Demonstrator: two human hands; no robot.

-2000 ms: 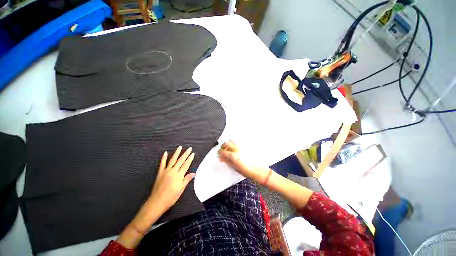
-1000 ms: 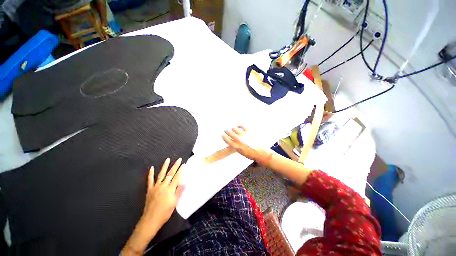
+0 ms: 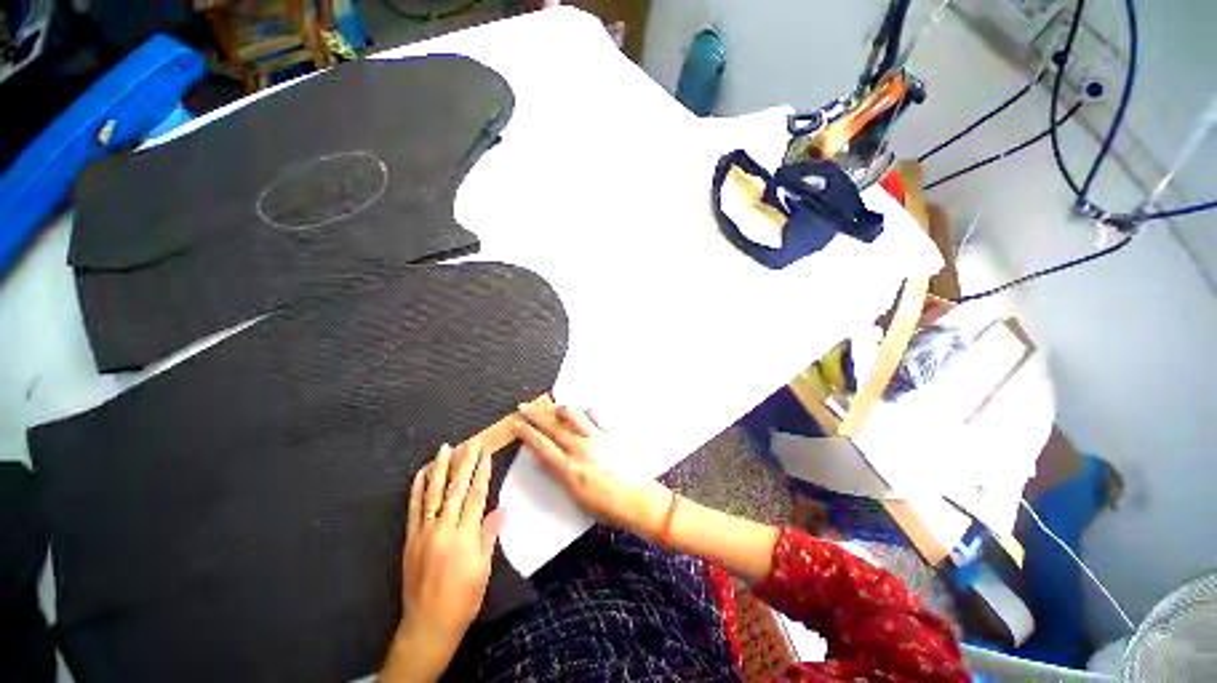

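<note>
A dark ribbed sleeve panel (image 3: pixel 267 440) lies flat in front of me, its curved cap to the right. A narrow tan card strip (image 3: pixel 497 434) lies slanted across its right edge, below the cap. My right hand (image 3: pixel 574 464) has its fingers on the strip's right end. My left hand (image 3: pixel 447 540) lies flat on the panel, fingers slightly apart, fingertips at the strip's left end. Whether chalk is in either hand cannot be seen. A second dark panel (image 3: pixel 174 240) lies beyond, with a white chalked oval (image 3: pixel 323 190) on it.
The white-covered table (image 3: pixel 641 320) carries a looped navy cloth band (image 3: pixel 787 207) and an iron (image 3: pixel 868 127) at its far right. A blue roll (image 3: pixel 94 127) lies at the far left. A carton with papers (image 3: pixel 921 387) stands beyond the right edge. Black cables hang near the wall.
My right hand has come left and nearer with the strip, from the white table onto the panel's edge. My left hand remains flat on the cloth. The camera view has shifted.
</note>
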